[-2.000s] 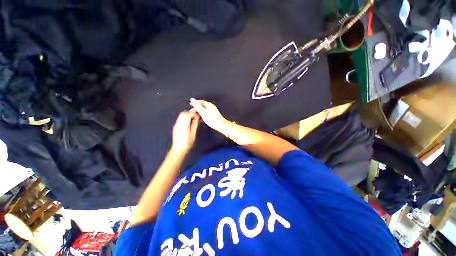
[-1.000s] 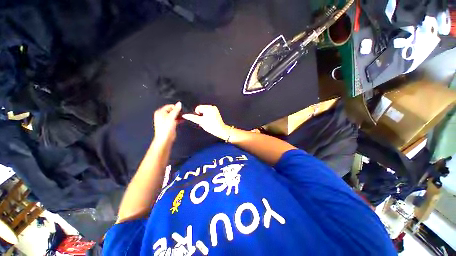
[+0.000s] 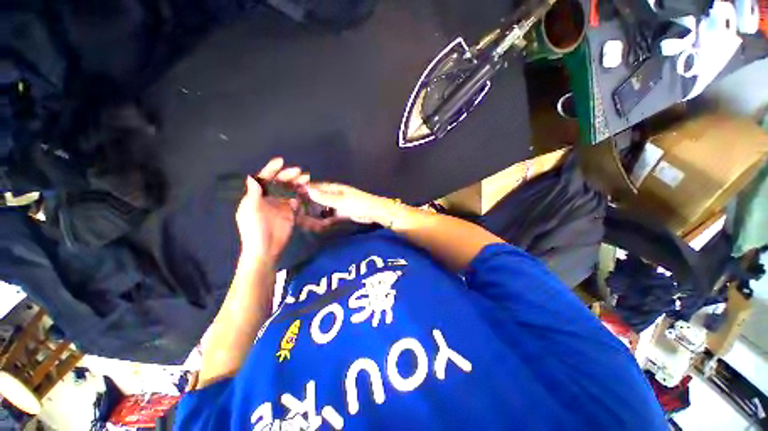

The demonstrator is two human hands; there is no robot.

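Note:
Dark cloth (image 3: 198,240) lies on the dark pressing table (image 3: 337,76) in front of me. My left hand (image 3: 265,219) is palm up with its fingers curled around a fold of dark cloth. My right hand (image 3: 337,204) is close beside it, its fingers at the same dark fold. The fingertips are partly blurred, and the right hand's grip on the cloth cannot be made out clearly. The steam iron (image 3: 446,94) stands apart on the table to the right, its pointed end toward me.
A dark garment heap (image 3: 105,198) lies at the left. An open round tin (image 3: 564,23) is beyond the iron. A side table (image 3: 605,114) holds a dark rectangle (image 3: 638,87). A cardboard box (image 3: 707,168) is at the right, a wooden stool (image 3: 38,358) at lower left.
My left hand has turned palm up and moved slightly left and down. My right hand has shifted left toward it. The dark fold now shows between them. The view has shifted slightly.

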